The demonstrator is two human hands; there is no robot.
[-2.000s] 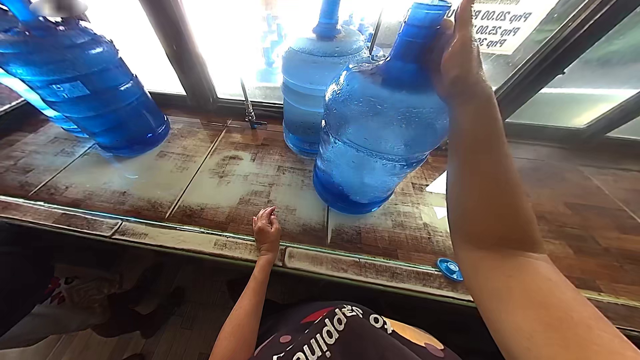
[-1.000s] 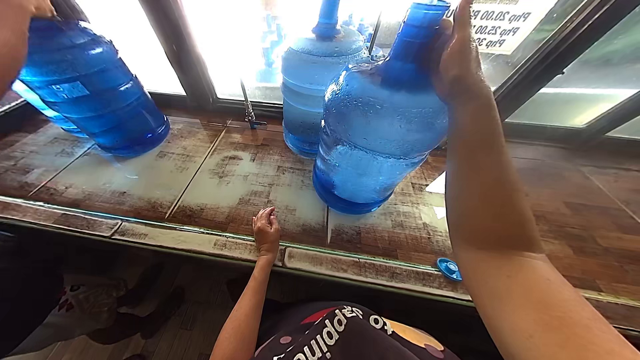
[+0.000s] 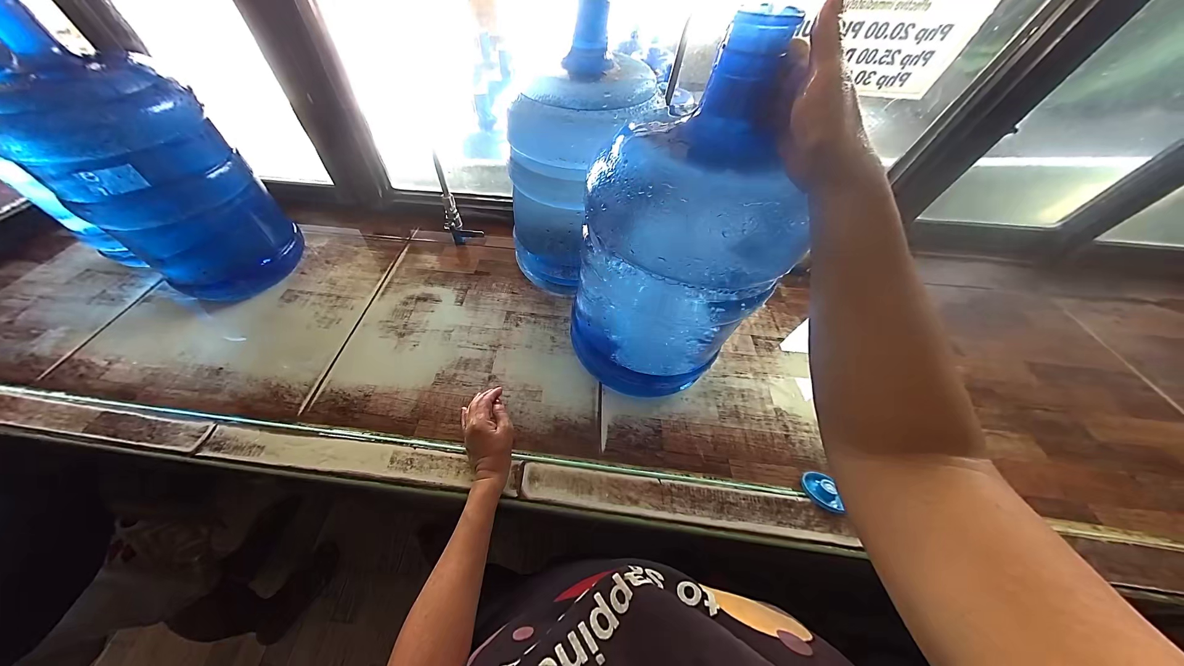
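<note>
My right hand is raised at the neck of a large blue plastic water jug; its fingers are partly hidden, so its hold is unclear. That jug stands upright on the tiled counter, with droplets on its wall and bubbles in the water inside. My left hand rests at the counter's front edge, fingers loosely curled, holding nothing that I can see. A second blue jug stands just behind the first. On the counter to the right, beside my forearm, lies a round blue cap.
More blue jugs stand at the left. A small metal tap rises near the window frame at the back. White scraps lie right of the near jug. A person's clothed legs show below the counter at lower left.
Another person's hand, seen at the top left over the left jug one second ago, is out of view. My hands and the near jug have not plainly moved.
</note>
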